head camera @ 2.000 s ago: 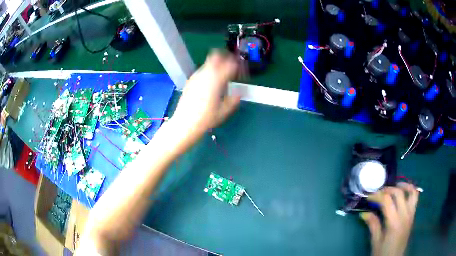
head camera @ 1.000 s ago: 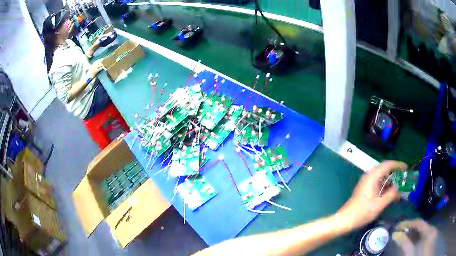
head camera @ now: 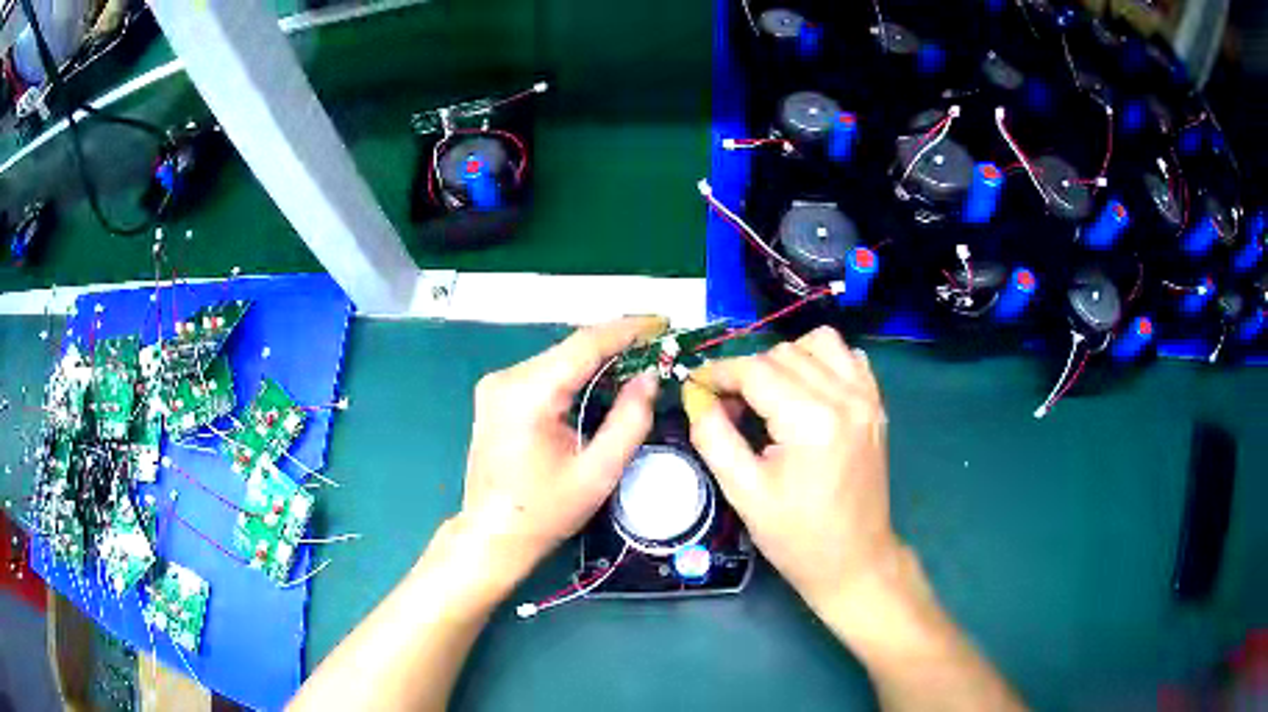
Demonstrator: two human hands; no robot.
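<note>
My left hand (head camera: pixel 563 424) holds a green circuit board (head camera: pixel 643 356) by its edge above the back of a black speaker housing. My right hand (head camera: pixel 786 452) pinches a small white plug (head camera: pixel 681 371) against the board with thumb and fingertip; whether it is seated is hidden. Yellow-orange covers show on the right fingertips. The housing (head camera: pixel 723 573) lies on the green mat between my wrists, with a whitish round speaker (head camera: pixel 663 498) in it. A red-white lead with a white connector (head camera: pixel 527 611) trails out at its lower left. A red wire runs from the board to the upper right.
Green boards with wires (head camera: pixel 273 522) are heaped on the left blue sheet (head camera: pixel 323 334). Black speaker units (head camera: pixel 818 239) stand in rows on the right blue sheet (head camera: pixel 726 84). A white rail (head camera: pixel 584 298) and post (head camera: pixel 285 139) lie behind. One unit (head camera: pixel 473 170) sits beyond. A black bar (head camera: pixel 1204 512) lies right.
The view has swung back right from the left heap. The board in my left hand is now over the housing, and my right hand has come to meet it with a plug.
</note>
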